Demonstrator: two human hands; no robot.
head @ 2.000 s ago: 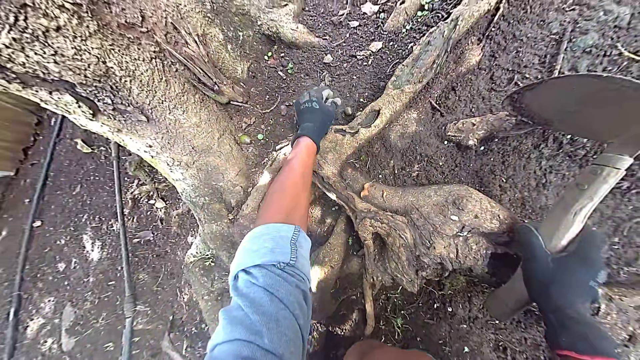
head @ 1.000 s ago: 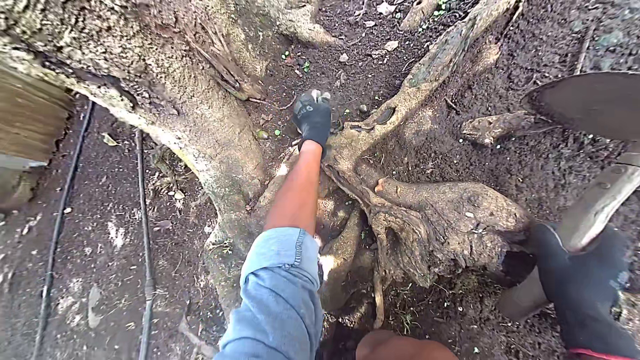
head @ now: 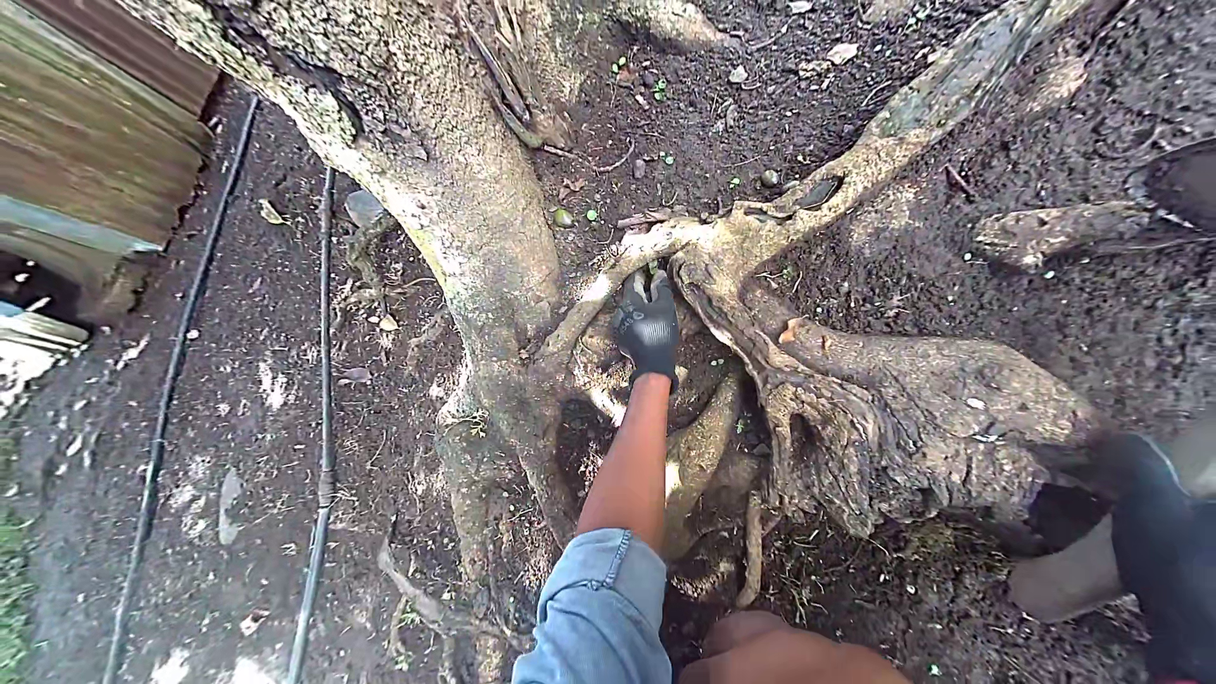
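Observation:
My left hand point(head: 650, 321), in a dark work glove, reaches into the gap between the tree roots point(head: 708, 249). Its fingertips meet at a small green sprig point(head: 652, 270), just under an arching root; whether they pinch it is hard to see. At the right edge my right hand point(head: 1164, 551), also gloved and blurred, is closed around the wooden handle point(head: 1069, 575) of a tool. The tool's broad metal blade point(head: 1183, 185) shows only in part at the right edge.
A thick tree trunk point(head: 475, 218) rises at upper left. Two black hoses point(head: 326, 418) run along the soil at left, beside weathered boards point(head: 95, 123). A gnarled root stump point(head: 931, 408) lies between my hands. My bare knee point(head: 779, 651) is at the bottom.
My left hand has moved from the soil beyond the arching root back toward me, into the gap between the roots. The tool's blade has shifted farther right, partly out of view.

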